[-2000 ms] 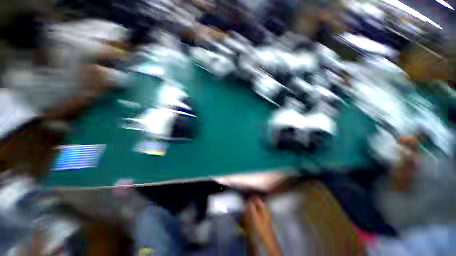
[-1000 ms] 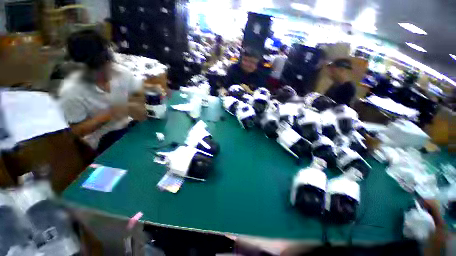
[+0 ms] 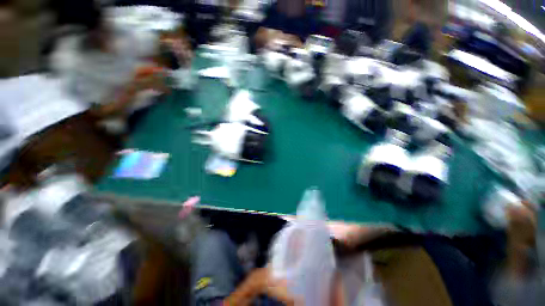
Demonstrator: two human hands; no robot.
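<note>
A clear whitish plastic bag (image 3: pixel 306 251) stands up at the bottom centre, in front of the table edge. My left hand (image 3: pixel 260 285) is at the bag's lower left side with its fingers closed on it. A blurred strip of skin at the bag's lower right looks like my right hand (image 3: pixel 339 291); the bag and the picture's edge hide most of it, and its grip cannot be told. Two white-hooded black cameras (image 3: pixel 239 137) lie on the green table (image 3: pixel 299 167) ahead, beside a small label sheet (image 3: pixel 220 165).
Two cameras (image 3: pixel 406 173) stand at right, with a heap of cameras (image 3: pixel 382 77) behind. A blue-purple sheet (image 3: pixel 141 165) and pink tab (image 3: pixel 189 206) are at left. Bagged cameras (image 3: pixel 66 233) fill the lower left. A brown carton (image 3: pixel 412 278) is at lower right. Another person's hand (image 3: pixel 521 224) is far right.
The view has tilted down since one second ago. The clear bag and my left hand have come into view at the bottom centre. The cameras on the table look unmoved.
</note>
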